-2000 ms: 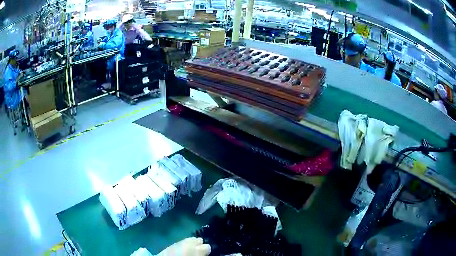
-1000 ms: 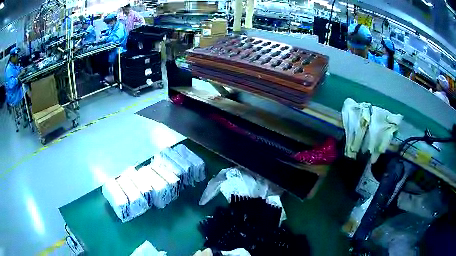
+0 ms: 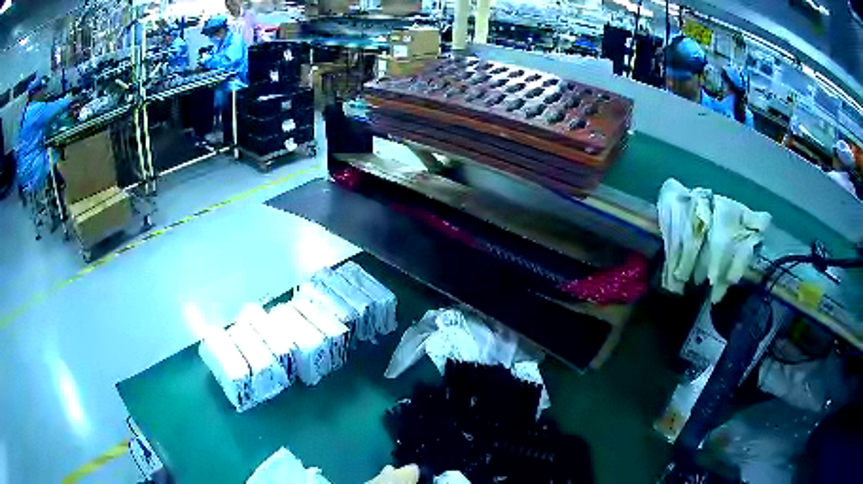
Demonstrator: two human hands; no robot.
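Black finned parts point(image 3: 483, 416) lie heaped at the bottom centre of the bench. A pale fingertip area, probably of my left hand point(image 3: 396, 475), shows at the bottom edge beside the heap; the rest is cut off, so its hold is hidden. A small white patch point(image 3: 450, 477) next to it is too cut off to identify. My right hand is not seen. Crumpled white packing point(image 3: 449, 340) lies behind the heap. Several white wrapped packs point(image 3: 274, 354) stand in a row at left, dark edges showing. Another white piece point(image 3: 284, 468) lies at the bottom edge, left of the hand.
An open carton with pink-red wrap point(image 3: 610, 282) lies behind the green bench mat point(image 3: 180, 397). Stacked brown perforated trays point(image 3: 501, 113) rest above on a shelf. Off-white gloves point(image 3: 710, 236) hang at right, above a dark pole-like thing point(image 3: 724, 378) and clear bags point(image 3: 776, 440). People work behind.
The hand has drawn back from the heap's left side towards the bottom edge, where little of it now shows. The camera view has shifted slightly, moving the scene up and right.
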